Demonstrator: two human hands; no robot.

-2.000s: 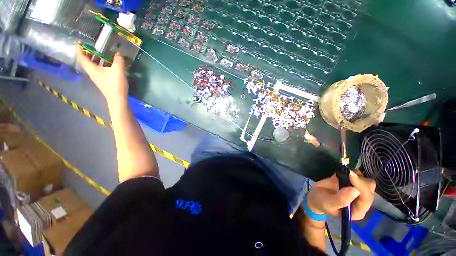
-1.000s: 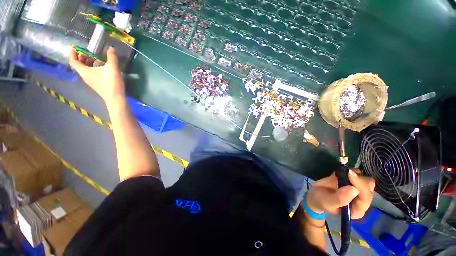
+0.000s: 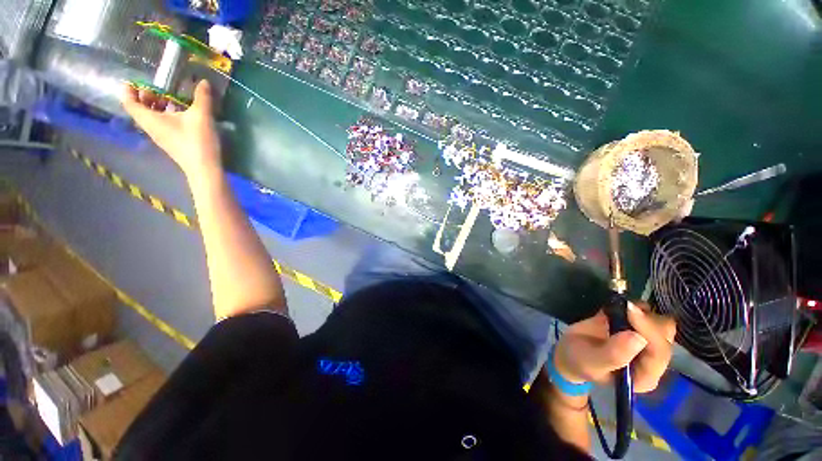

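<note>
My left hand (image 3: 178, 122) is at the far left with its fingers at the lower rim of the solder spool (image 3: 168, 63), which has green rims and a white core. A thin solder line (image 3: 293, 119) runs from the spool across the bench. My right hand (image 3: 616, 345) holds the black handle of the soldering iron (image 3: 616, 270), its tip up by the rim of the tan bowl (image 3: 590, 185) with silvery filling. A white-and-gold pile (image 3: 518, 198) and a dark red-black pile (image 3: 379, 149) lie at the centre.
A clear blister tray (image 3: 487, 67) lies at the back, partly filled. A black fan (image 3: 712, 302) stands at the right. A thin metal tool (image 3: 744, 180) is beside the bowl. A small disc (image 3: 505, 239) and a brown lump (image 3: 561, 248) lie near the front edge. A blue bin (image 3: 212, 9) is far left.
The spool and my left hand have shifted slightly left, and the spool has tilted a little. My right hand and the iron have barely moved.
</note>
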